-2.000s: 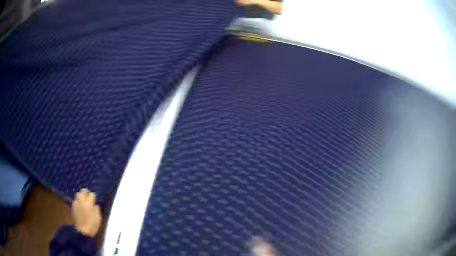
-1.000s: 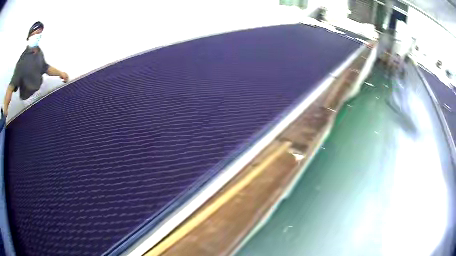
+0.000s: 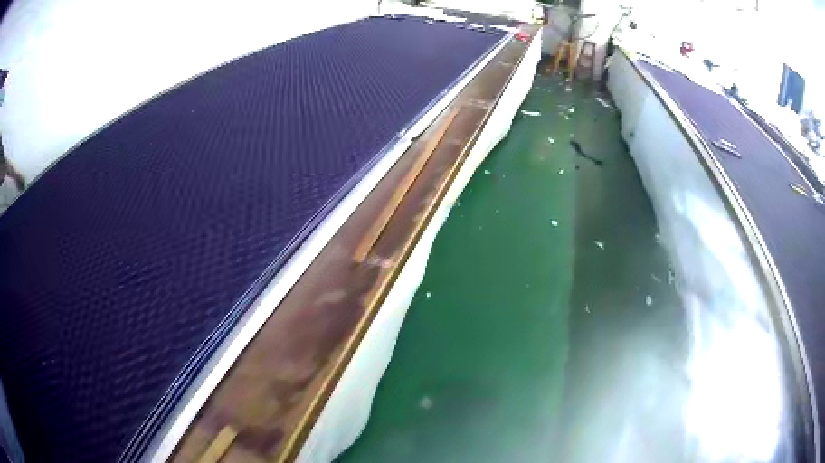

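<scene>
The fabric lay (image 3: 226,163), dark navy-purple with tiny pale motifs, covers the left part of the long table. Its layered edge runs beside a white underlay strip (image 3: 271,288). A long flat smoothing stick (image 3: 407,188) lies on the bare brown board (image 3: 312,316). A short piece of similar yellow-brown wood (image 3: 218,445) shows at the bottom edge, cut off by the frame. A bluish cloth edge shows at the bottom left corner. Neither of my hands is in view.
A person's hand and arm (image 3: 11,172) show at the far left edge. A green floor (image 3: 493,298) with scraps fills the aisle. A neighbouring table (image 3: 724,154) with dark fabric stands at the right. Wooden stools (image 3: 565,58) stand at the far end. White sheeting (image 3: 362,398) hangs from the table edge.
The view has turned right along the table and aisle. The other person is now mostly out of frame at the left. My hand, seen holding fabric earlier, is out of view.
</scene>
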